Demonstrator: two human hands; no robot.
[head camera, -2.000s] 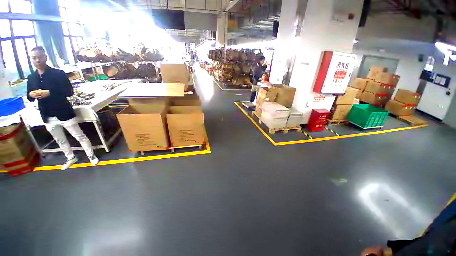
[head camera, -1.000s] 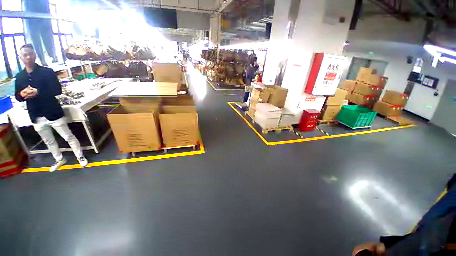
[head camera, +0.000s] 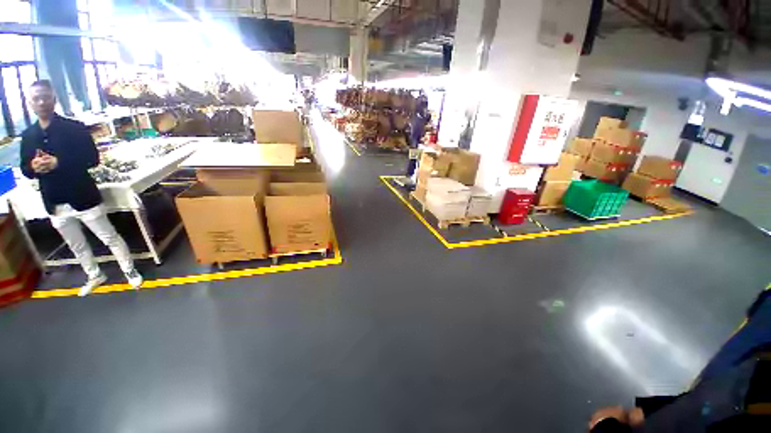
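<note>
Neither of my own hands is in view. Two large open brown cartons stand side by side ahead on the left, a left one (head camera: 221, 230) and a right one (head camera: 298, 223), on low wheeled bases. A person in a dark jacket (head camera: 63, 162) and white trousers stands left of them, facing this way with hands together. At the bottom right edge, a cut-off hand (head camera: 617, 418) with a dark sleeve shows; it appears to belong to a person beside me.
A long white table (head camera: 148, 179) holds grey pieces behind the person. Yellow floor tape (head camera: 549, 231) bounds stacked cartons (head camera: 613, 152), a green crate (head camera: 596, 200) and a red box (head camera: 516, 206) by the pillar (head camera: 516, 63). Racks with brown items (head camera: 376, 114) stand behind. Glossy grey floor (head camera: 363, 338) lies in front.
The whole scene has shifted left in the view, as the camera has turned slightly right. The person in the dark jacket still stands with hands together. The cartons have not moved.
</note>
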